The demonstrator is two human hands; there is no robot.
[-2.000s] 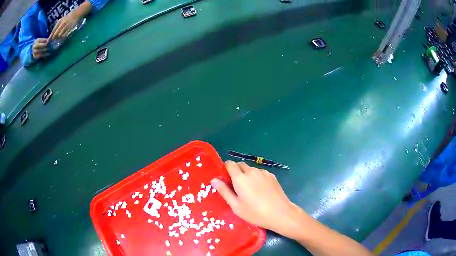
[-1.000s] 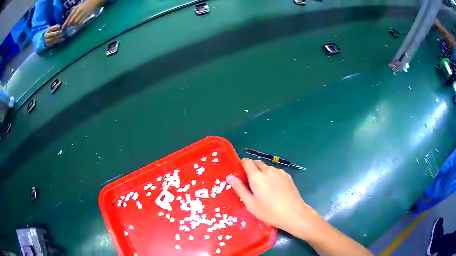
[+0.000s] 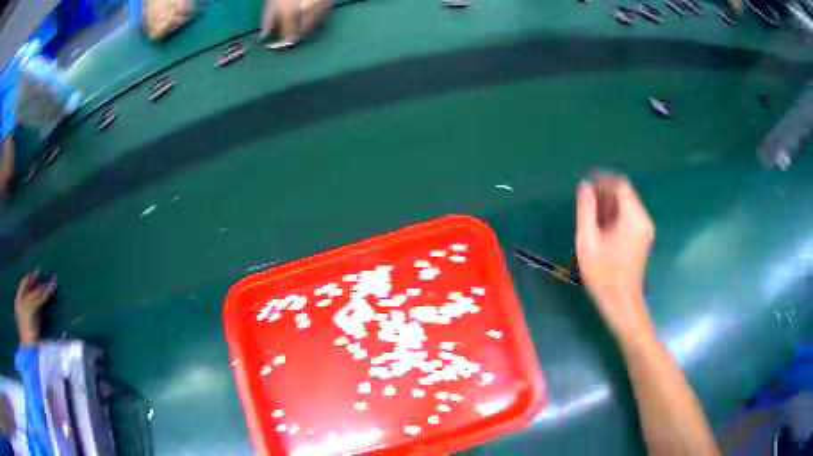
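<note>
A red tray (image 3: 528, 361) with a raised rim lies in front of me, with many small white pieces and one larger white piece (image 3: 355, 316) in it. My right hand (image 3: 615, 227) is right of the tray, above the green table, with fingers and thumb curled. It is blurred. A dark patch shows between its thumb and fingers; whether it is a held thing or shadow cannot be told. A thin black tool (image 3: 544, 264) with a yellow band lies between tray and hand, its right end partly hidden by the hand. My left hand is not in view.
Black units lie along the far belt line (image 3: 162, 87), and one lies beyond my right hand (image 3: 660, 107). Another person's hand (image 3: 32, 303) is at the left edge beside a grey box (image 3: 76, 396). Other people's hands (image 3: 294, 16) show at the top.
My right hand has left the tray's right rim and moved right and away from me. The view has shifted left. A person's hand has appeared at the left edge at a black unit.
</note>
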